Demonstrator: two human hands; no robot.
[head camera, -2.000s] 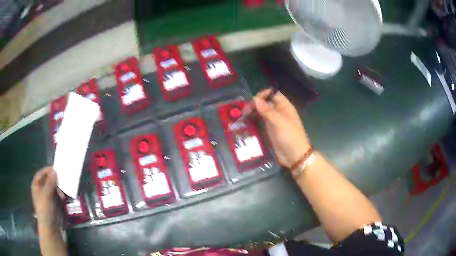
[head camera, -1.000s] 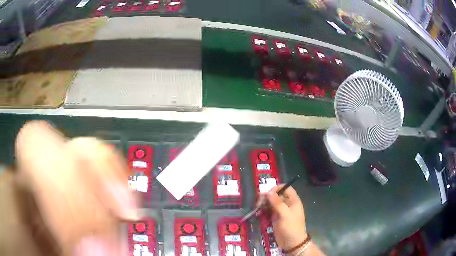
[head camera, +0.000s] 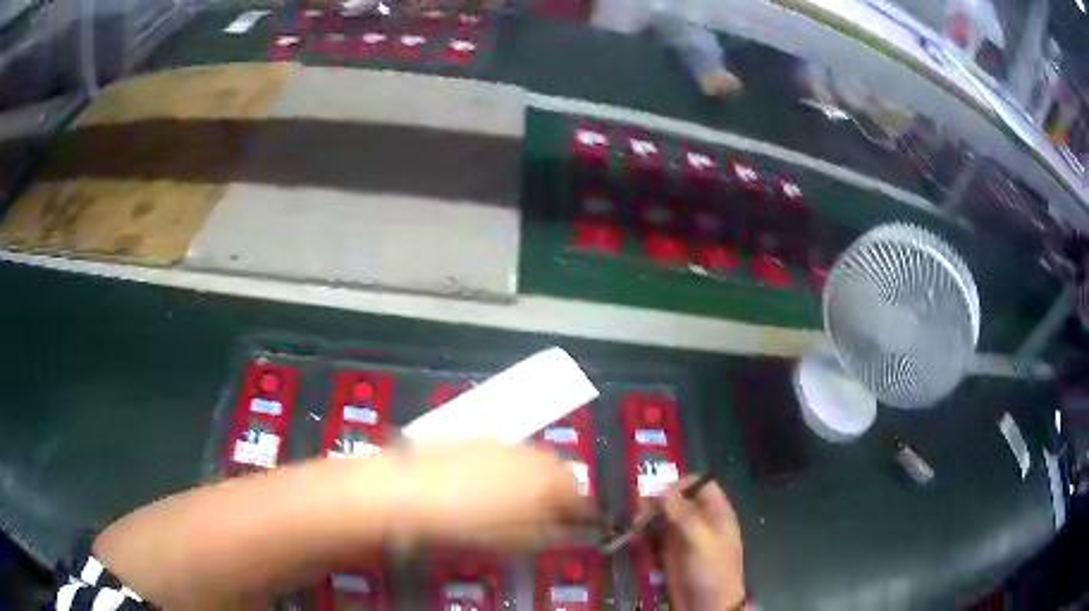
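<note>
The clear tray (head camera: 313, 349) on the dark green bench holds two rows of red units (head camera: 652, 418) with black rings and white labels. The white sheet (head camera: 514, 400) lies slantwise over the back row. My right hand (head camera: 705, 543) holds a dark, thin pointed tool (head camera: 657, 516), its tip to the left above the front row. My left hand (head camera: 525, 492) is blurred and reaches across the tray from the left, its fingertips close to the tool tip. Whether they hold anything cannot be told. My left forearm hides part of both rows.
A white fan (head camera: 902, 313) stands at the right, with a dark flat phone (head camera: 767, 420) and a small red-and-white item (head camera: 915, 464) near it. Beyond the bench lie large boards (head camera: 382, 245) and another tray of red units (head camera: 669, 248). A person's hand (head camera: 720, 84) shows farther back.
The white sheet has left my left hand and lies on the tray. My left hand has moved right, across to the tool tip. The view has tilted up towards the far trays.
</note>
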